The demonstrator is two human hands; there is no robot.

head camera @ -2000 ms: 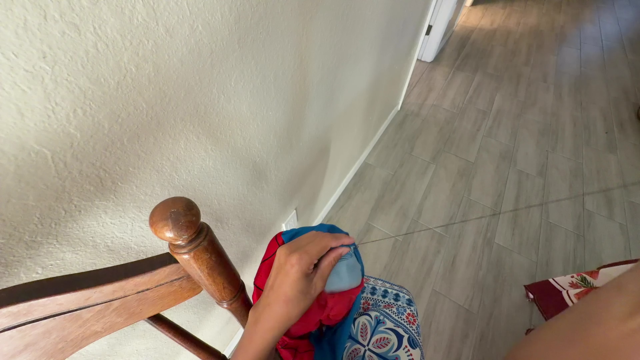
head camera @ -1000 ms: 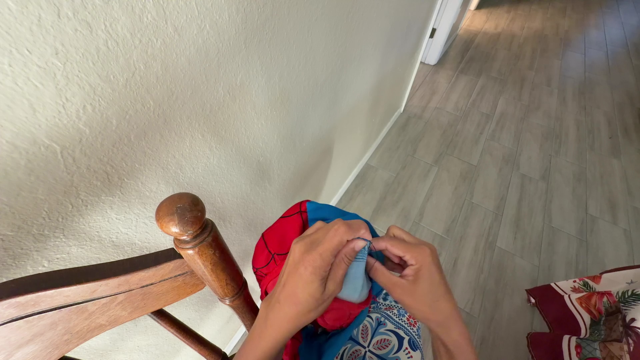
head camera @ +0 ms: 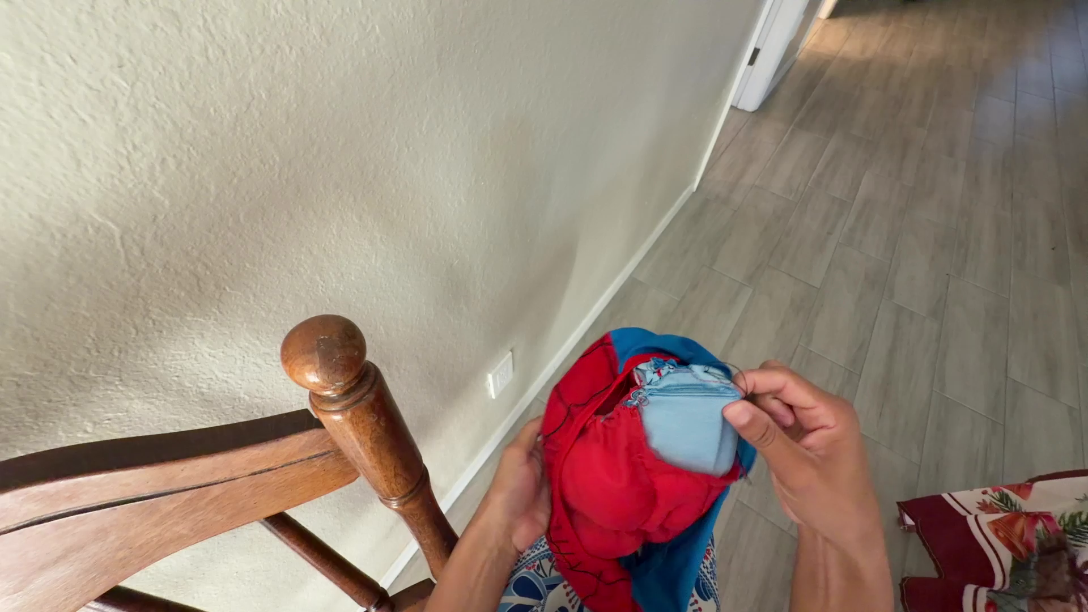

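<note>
Red and blue fabric [head camera: 595, 476] with black web-like lines is held up between my hands, its red inner side turned toward me. My left hand [head camera: 523, 484] grips its left edge, the fingers partly hidden behind the cloth. At the upper right, my right hand [head camera: 799, 425] pinches the corner of a light blue fabric piece [head camera: 688, 421] set in the red cloth. Dark thread [head camera: 738, 374] loops near those fingertips; whether a needle is there I cannot tell. Loose threads and gathered stitches show along the top of the light blue piece.
A wooden chair's turned post [head camera: 374, 433] and back rail [head camera: 170, 484] stand at the left by the textured wall [head camera: 340, 170]. A wall outlet [head camera: 501, 375] is low behind the fabric. Blue-and-white patterned cloth [head camera: 531, 582] lies beneath; a maroon floral cloth [head camera: 960, 535] is at lower right.
The right hand came in from outside the view to the fabric. My left hand has moved from the light blue piece to the fabric's left edge, and the red inside now shows more.
</note>
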